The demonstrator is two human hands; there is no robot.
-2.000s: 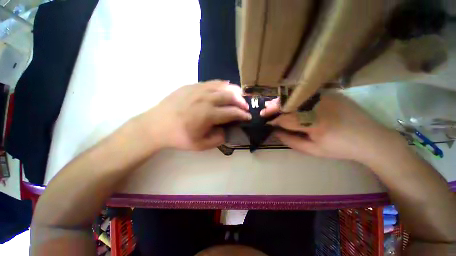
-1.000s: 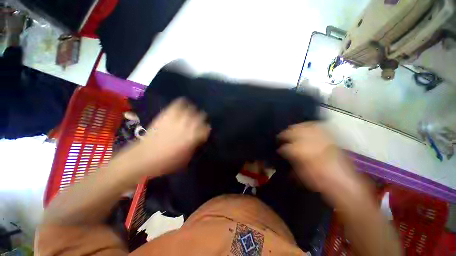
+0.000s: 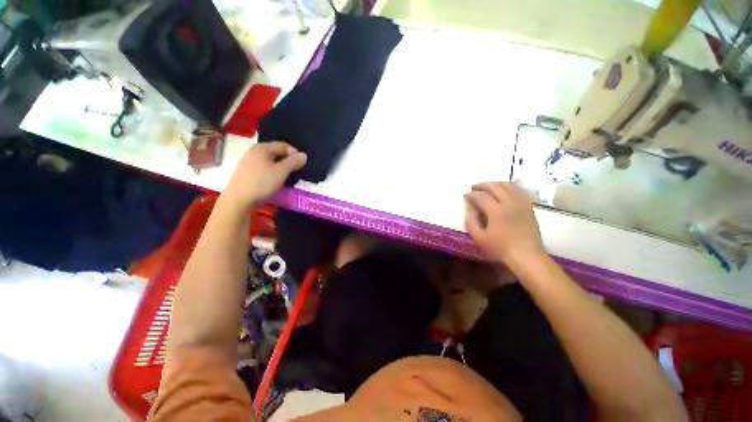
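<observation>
A pile of black cut fabric pieces (image 3: 338, 91) lies on the left part of the white machine table (image 3: 437, 124), its near end at the table's front edge. My left hand (image 3: 276, 171) is at the pile's near left corner, thumb and fingers together; whether cloth is pinched between them cannot be made out. My right hand (image 3: 503, 216) is over the table's front edge, left of and below the needle area, fingers curled and with no cloth visible in it. The cream sewing machine head (image 3: 614, 107) stands at the right, with nothing black under its needle.
A purple band (image 3: 387, 224) runs along the front edge. A red basket (image 3: 157, 330) with spools is below left, another red basket (image 3: 701, 371) below right. A black boxy object (image 3: 188, 62) and a small brownish-red box (image 3: 205, 150) stand on the left side table. Blue snips (image 3: 716, 250) lie far right.
The view has swung left. The black cloth held between both hands above the lap is no longer in them. My left hand has moved to the pile and my right hand to the table edge.
</observation>
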